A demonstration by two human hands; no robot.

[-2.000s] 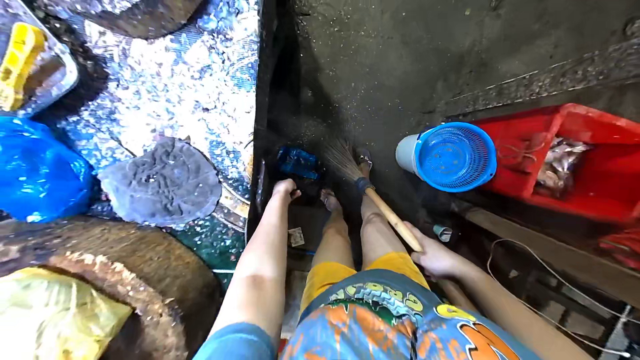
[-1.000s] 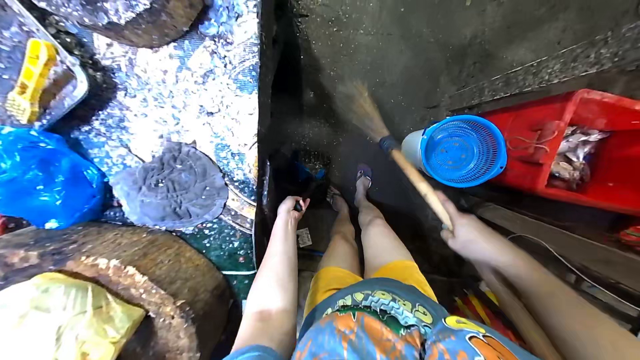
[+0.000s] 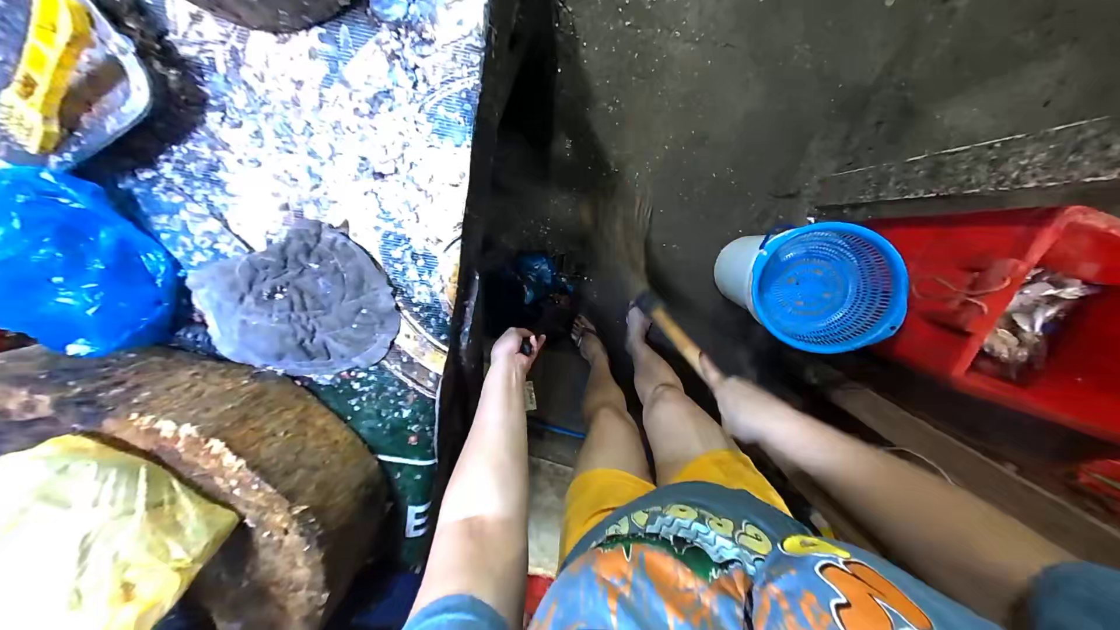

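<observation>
My right hand [image 3: 742, 407] grips the wooden handle of a broom [image 3: 681, 339]; its bristles are blurred over the dark wet floor just beyond my feet. Beside the table edge, my left hand [image 3: 516, 348] is closed on a small black object [image 3: 526, 346], of which only the end shows; what it is I cannot tell. Blue plastic [image 3: 535, 273] lies on the floor beyond that hand. To the right of the broom, a blue perforated basket [image 3: 829, 287] sits against a pale bucket [image 3: 737, 271].
A red crate [image 3: 971, 245] holding what look like fish is at the right. On the scale-strewn table [image 3: 289, 131] at the left lie a grey cloth [image 3: 297, 302], a blue plastic bag [image 3: 79, 262], a tray [image 3: 122, 109] with a yellow tool [image 3: 48, 70], and a round wooden block [image 3: 289, 437] bearing a yellow bag [image 3: 96, 534].
My right hand has moved the broom: its bristles pointed up and left beyond my feet a second ago, and now sweep nearer to them. My left hand stays by the table edge.
</observation>
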